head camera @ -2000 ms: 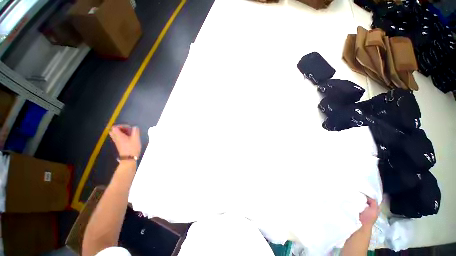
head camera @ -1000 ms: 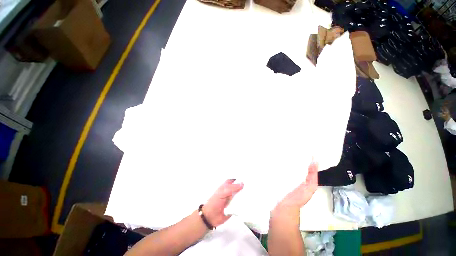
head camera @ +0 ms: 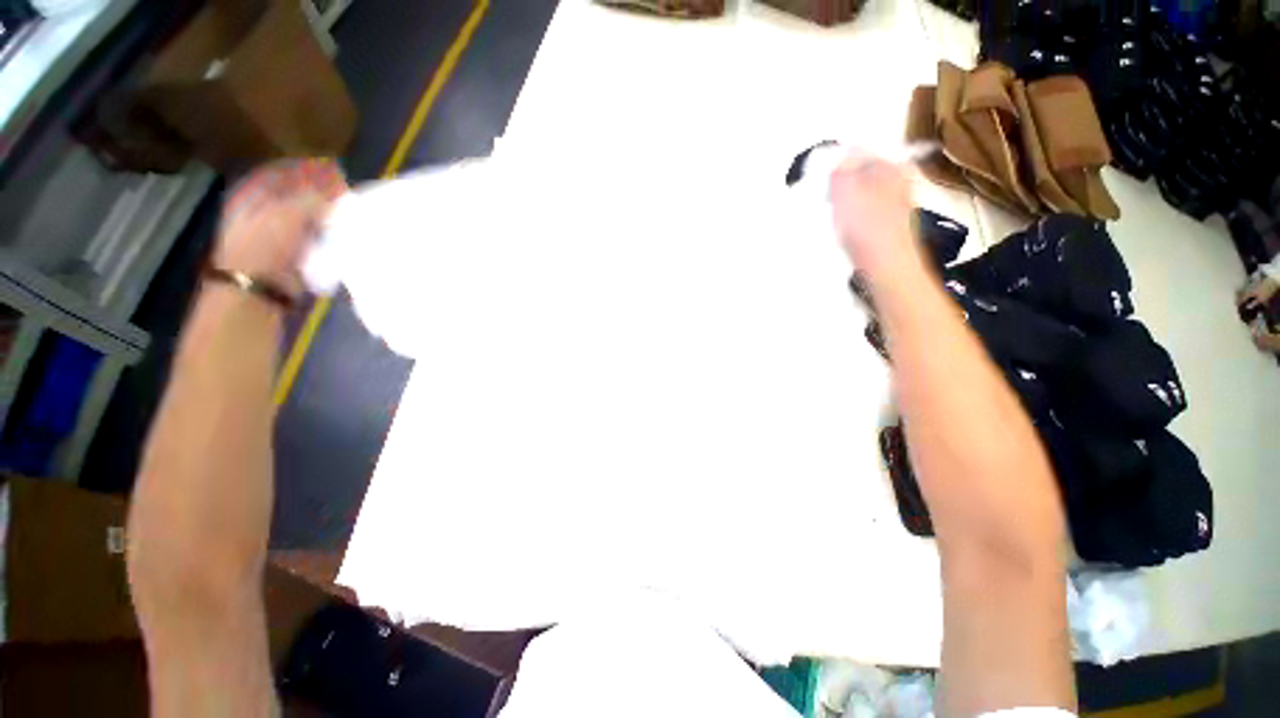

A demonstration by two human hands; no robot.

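Note:
A large bright white sheet (head camera: pixel 449 246) is stretched between my two hands over the white table; its lower part merges with the tabletop. My left hand (head camera: pixel 285 225), with a band at the wrist, is closed on the sheet's left end beyond the table's left edge, slightly blurred. My right hand (head camera: pixel 873 197) is closed on the sheet's other end, in front of a small black bag (head camera: pixel 810 161) that is mostly hidden. More black bags (head camera: pixel 1123 379) lie piled to the right of my right forearm.
Brown bag pieces (head camera: pixel 1018 126) lie at the far right, with many black bags (head camera: pixel 1123 70) behind them. Pale wads (head camera: pixel 1109 613) lie at the near right edge, with others in a green crate (head camera: pixel 800 683) below. Cartons (head camera: pixel 260 91) stand left; an open one holds black items (head camera: pixel 379 666).
My hands have moved apart and forward from the table's near side, the left one far to the left, and now hold the sheet. The raised white sheet no longer covers the brown pieces.

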